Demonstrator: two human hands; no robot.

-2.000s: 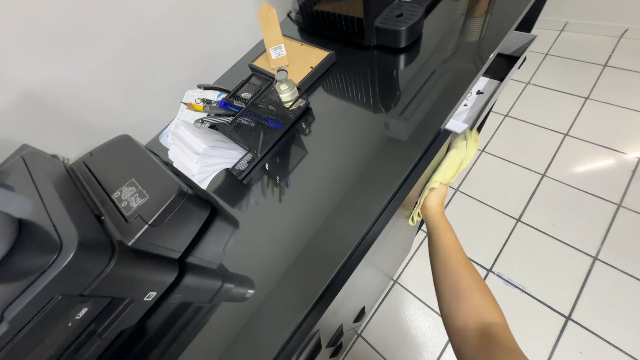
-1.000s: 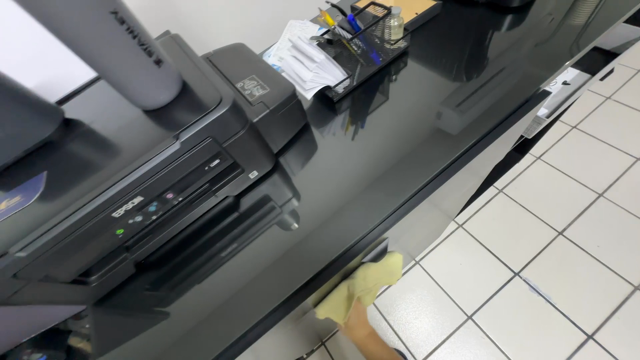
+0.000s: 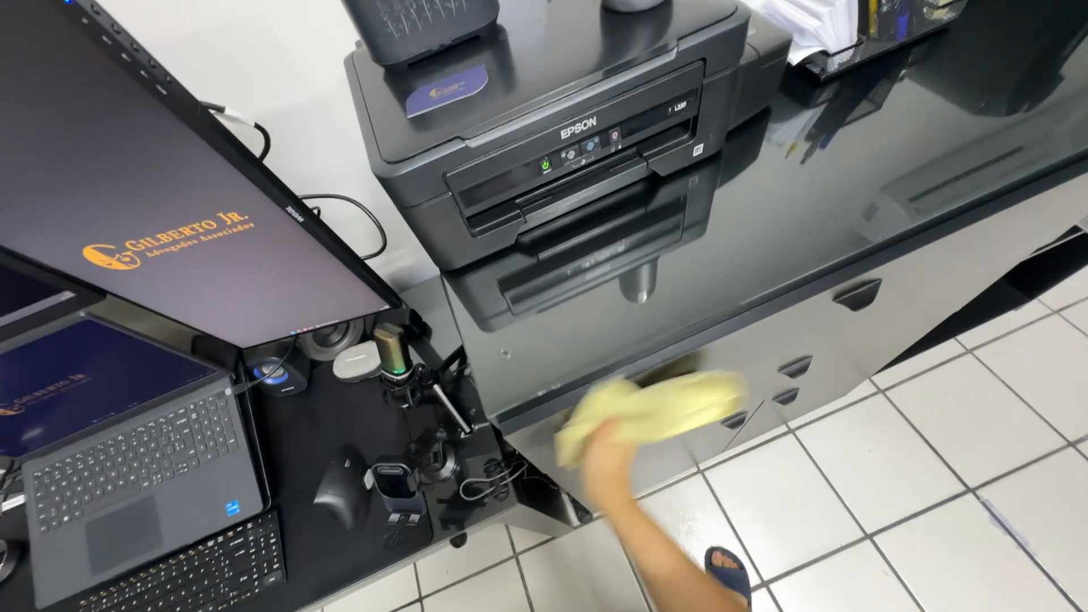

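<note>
My right hand [image 3: 608, 463] comes in from the lower right and holds a yellow cloth [image 3: 663, 408]; both are blurred by motion. The cloth lies against the front of a glossy dark cabinet [image 3: 790, 340], just below the edge of its glass-covered top [image 3: 527, 348], near the cabinet's left end. It partly covers the drawer fronts, and my fingers are mostly hidden by it. Dark recessed handles [image 3: 857, 294] show to the right of the cloth. My left hand is out of view.
An Epson printer [image 3: 569, 144] stands on the cabinet, with a pen and paper organizer [image 3: 884, 42] behind right. At left, a desk holds a laptop [image 3: 136, 450], monitor [image 3: 170, 187], mouse [image 3: 342, 486], microphone [image 3: 393, 350] and cables. A sandalled foot [image 3: 727, 574] is on the tiled floor.
The view has swung left, bringing the desk in. My right hand has moved along the cabinet front with the cloth, from near the open drawer toward the cabinet's left end.
</note>
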